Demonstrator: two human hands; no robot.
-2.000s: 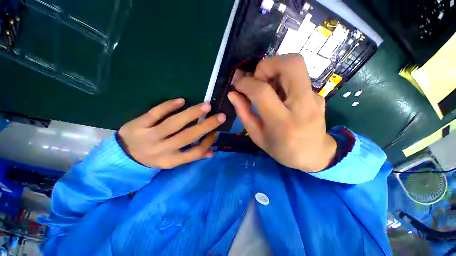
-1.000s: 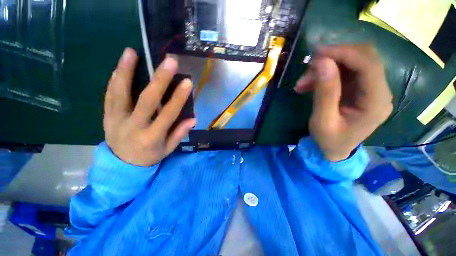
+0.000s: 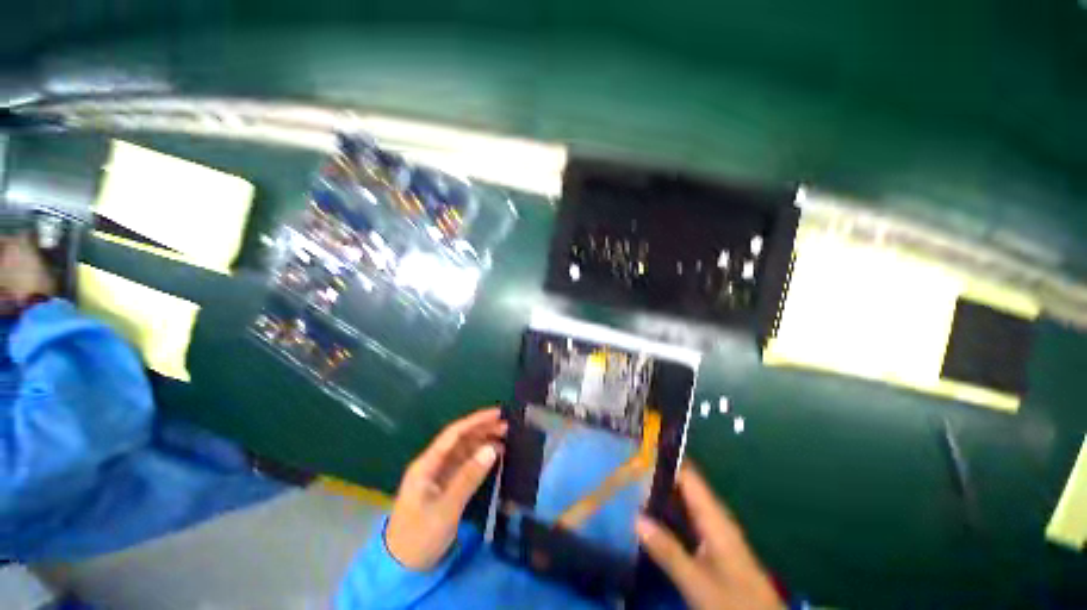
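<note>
An open-backed tablet (image 3: 596, 465) lies in front of me, its mainboard (image 3: 598, 387) at the far end and a shiny panel showing blue at the near end. An orange ribbon cable (image 3: 622, 477) runs slantwise over the panel. My left hand (image 3: 447, 489) holds the tablet's left edge. My right hand (image 3: 706, 542) holds its lower right edge, thumb on the frame; its lower part is cut off by the picture's edge. The view is slightly blurred.
A clear compartment tray (image 3: 381, 268) with small parts lies left. A black mat (image 3: 674, 244) with tiny pieces lies beyond the tablet. A pale sheet with a black strip (image 3: 989, 346) and a slim tool (image 3: 957, 459) lie right. Another person's blue sleeve (image 3: 72, 399) shows left.
The view has swung up and out, showing the tray, mat and another person. My right hand has come from beside the tablet onto its right edge. My left hand has moved to its left edge.
</note>
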